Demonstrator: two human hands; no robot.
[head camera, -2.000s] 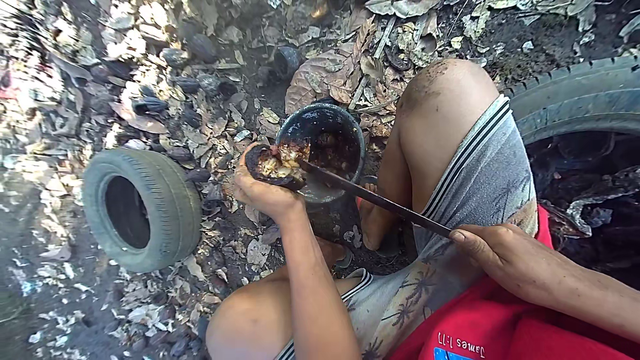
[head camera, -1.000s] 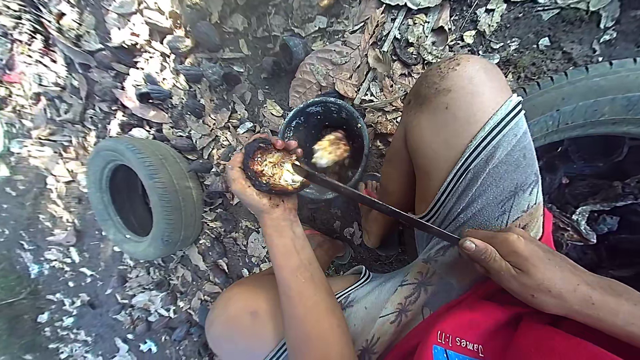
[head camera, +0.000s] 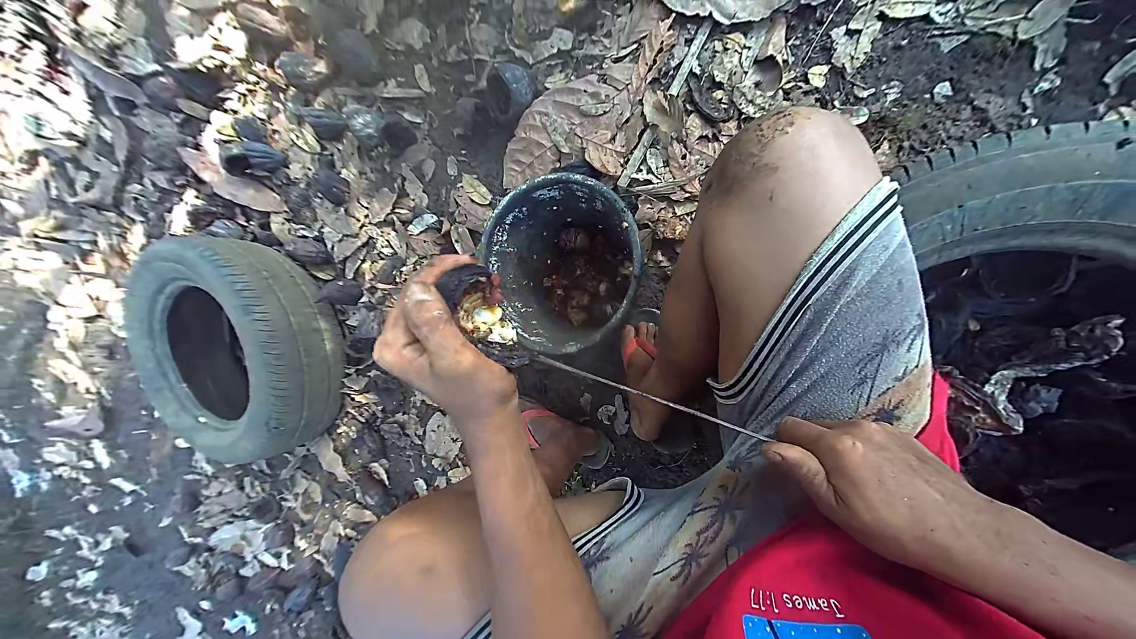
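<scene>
Beside the bucket's left rim, my left hand (head camera: 444, 342) grips a dark, opened pod (head camera: 479, 306), apparently cacao, with pale and brown pulp showing inside. My right hand (head camera: 852, 470) is closed on the near end of a long thin metal blade (head camera: 652, 397), above the lap; its grip is hidden by the fingers. The blade points left, seen nearly edge-on, and its far end lies close below the pod; contact cannot be told. The dark round bucket (head camera: 519, 200) stands between the left hand and the raised knee, with a reddish-brown clumpy mass (head camera: 581, 275) at its bottom.
A small tire (head camera: 288, 342) lies at the left. A larger tire (head camera: 1012, 191) at the right surrounds dark husk-like debris (head camera: 1056, 373). Dry leaves (head camera: 568, 129) and dark pods (head camera: 253, 158) litter the ground. Sandaled feet (head camera: 643, 355) are just below and right of the bucket.
The pale clump seen over the bucket one second ago no longer shows there. The pod has turned in my left hand, and the blade has rolled from its broad side to nearly edge-on.
</scene>
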